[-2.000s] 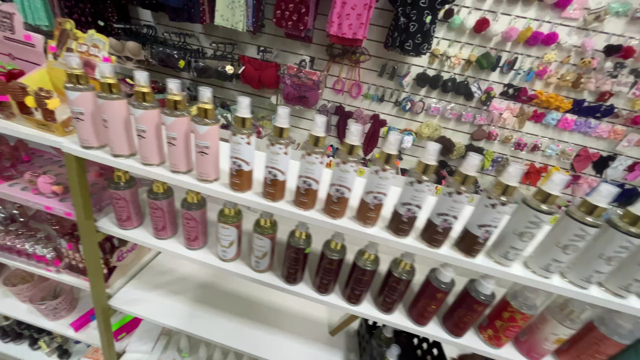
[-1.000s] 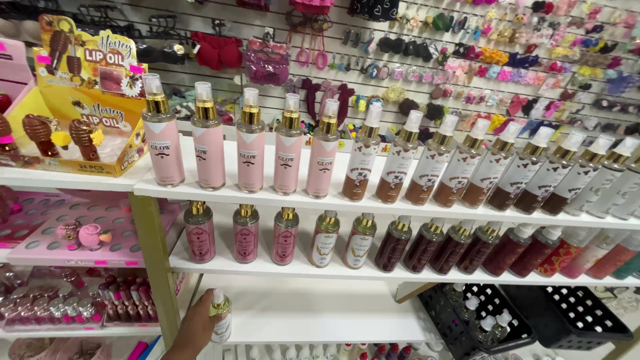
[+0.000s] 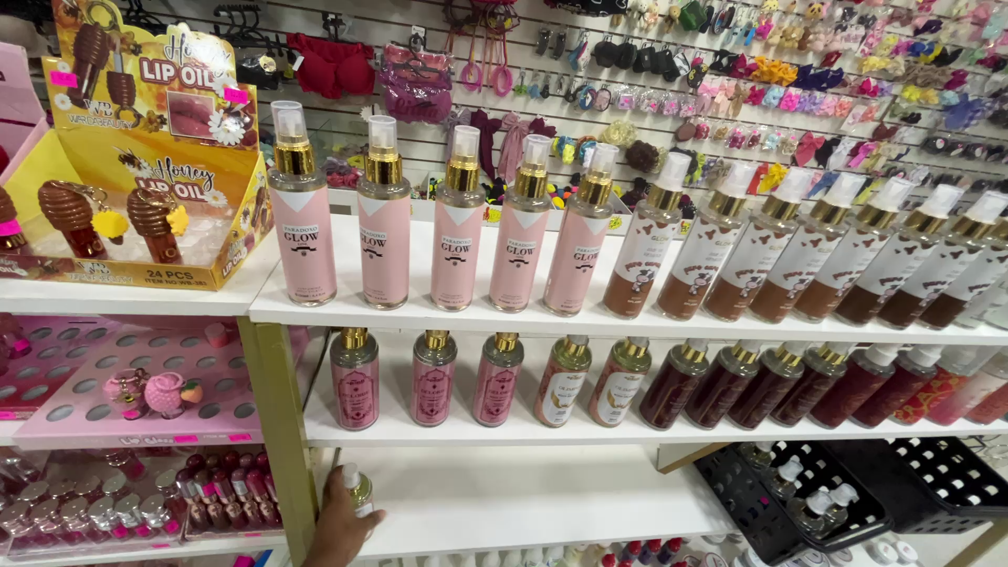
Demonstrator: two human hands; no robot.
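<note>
My left hand [image 3: 340, 524] is closed around a clear spray bottle [image 3: 361, 492] with a white cap, at the left end of the third white shelf [image 3: 504, 492], beside the olive-coloured post. My right hand is out of view. Above, pink-labelled bottles with gold collars stand on the second shelf [image 3: 472, 429]. On the top shelf [image 3: 488, 316] is a row of taller pink spray bottles [image 3: 457, 252], then white-and-brown ones [image 3: 709, 268]. Several spray bottles [image 3: 819, 504] stand in a black plastic basket [image 3: 756, 524] at the lower right.
A yellow lip oil display box [image 3: 142, 272] stands at the upper left, above a pink lip gloss tray [image 3: 87, 425]. The olive post [image 3: 276, 425] rises left of my hand. A second black basket [image 3: 929, 472] is at far right. Hair accessories [image 3: 787, 98] hang behind.
The view has come nearer to the shelves. My left hand with the bottle, seen one second ago lower left, is now at the third shelf's left end.
</note>
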